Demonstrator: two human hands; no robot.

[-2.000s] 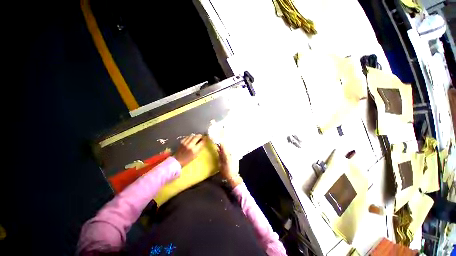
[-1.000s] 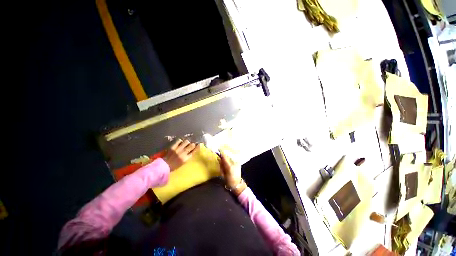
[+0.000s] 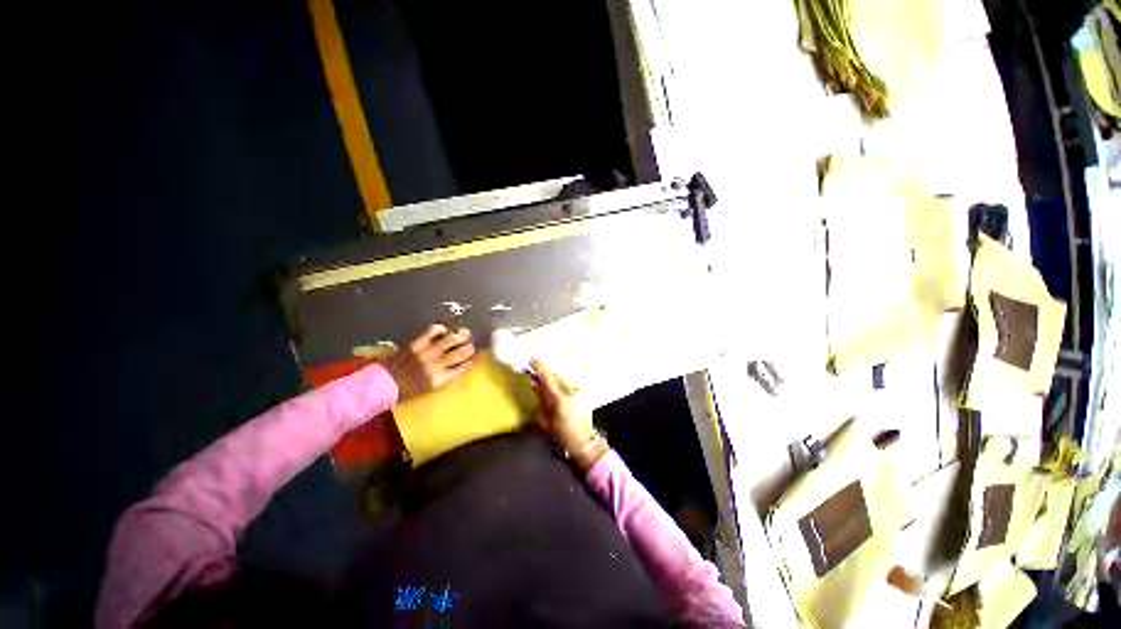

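A yellow panel (image 3: pixel 467 412) lies on the near edge of the grey work board (image 3: pixel 369 316), against my dark apron. My left hand (image 3: pixel 430 360) rests with bent fingers on the panel's upper left edge. My right hand (image 3: pixel 562 406) is at the panel's right end, thumb and fingers on its edge. A small white item (image 3: pixel 504 347) shows between my hands; glare hides its shape. A red-orange pad (image 3: pixel 360 445) lies at the board's left end, partly under my left sleeve.
Pale crumbs (image 3: pixel 456 308) lie on the board. A black clamp (image 3: pixel 701 207) is at its far right corner. The white table (image 3: pixel 774 320) on the right holds yellow panels with brown patches (image 3: pixel 836 528) and a yellow strip bundle (image 3: pixel 848 62).
The view has turned, so the board and table sit further right and look less tilted. My left hand has moved left along the panel's edge, away from my right hand. More red pad shows.
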